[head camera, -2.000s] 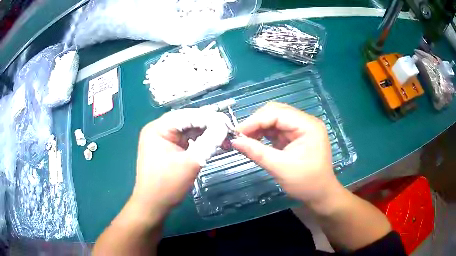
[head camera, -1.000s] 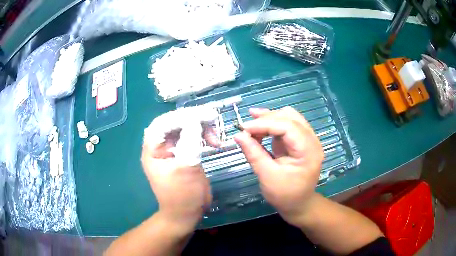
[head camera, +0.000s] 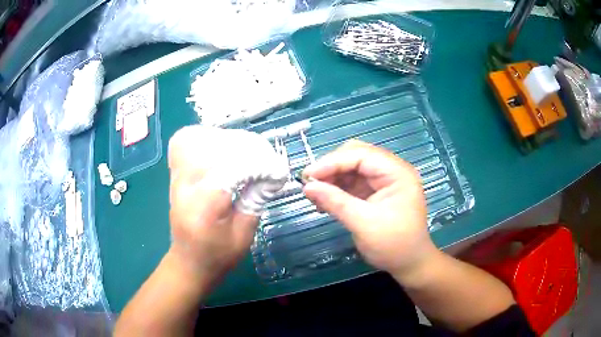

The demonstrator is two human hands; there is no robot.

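My left hand (head camera: 217,174), with white ribbed finger cots, is closed around white sleeves and thin silver shafts whose ends show at its right side. My right hand (head camera: 372,197) pinches the lower end of a thin silver shaft (head camera: 307,146) between thumb and index finger, close to the left fingertips. A white sleeve (head camera: 294,128) sticks out above the left fingers. Both hands are over the clear grooved tray (head camera: 422,135). The left fingers and the tray's left part are partly hidden, so the exact hold is hard to tell.
Behind are a box of white sleeves (head camera: 250,89), a box of silver shafts (head camera: 382,45) and a large plastic bag (head camera: 191,23). Left are a label card (head camera: 136,118), loose white pieces (head camera: 115,191) and bubble wrap (head camera: 46,224). Right are an orange fixture (head camera: 520,108) and red stool (head camera: 543,276).
My left hand has turned, its back now covering more of the cotted fingers, and has shifted left. My right fingers remain at the shaft's lower end. The view has shifted slightly.
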